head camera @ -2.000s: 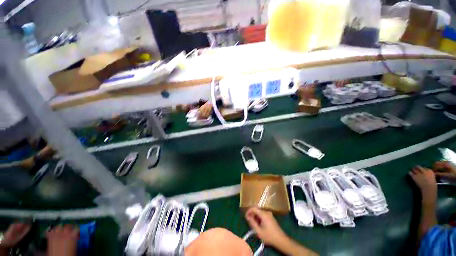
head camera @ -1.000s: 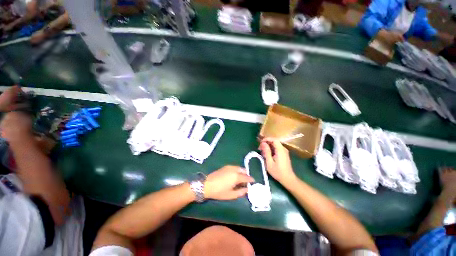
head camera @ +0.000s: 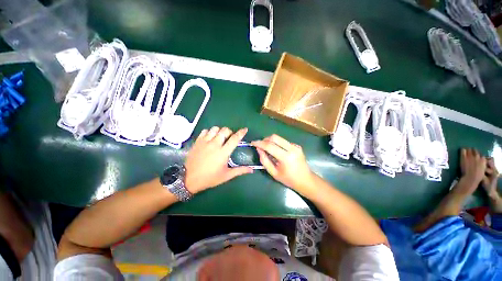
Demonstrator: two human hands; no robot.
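Observation:
A white loop housing [head camera: 242, 161] lies flat between my two hands near the bench's front edge, mostly covered by them. My left hand [head camera: 213, 158], with a watch on the wrist, holds it from the left. My right hand [head camera: 284, 162] grips its right side with the fingertips; whether a thin strip is between them cannot be told. An open cardboard box [head camera: 325, 82] with thin clear strips [head camera: 303, 104] in it sits beyond my right hand.
Stacked white housings lie at the left [head camera: 132, 118] and right [head camera: 389, 137]. Two single housings [head camera: 261, 37] are farther back. A clear plastic bag [head camera: 49, 33] and blue parts [head camera: 11, 99] are at left. Another person's hands [head camera: 476, 169] rest at the right edge.
The view has tilted down. The housing, upright beside my left hand before, is now turned sideways between both hands. My right hand has moved from the box's edge to the housing.

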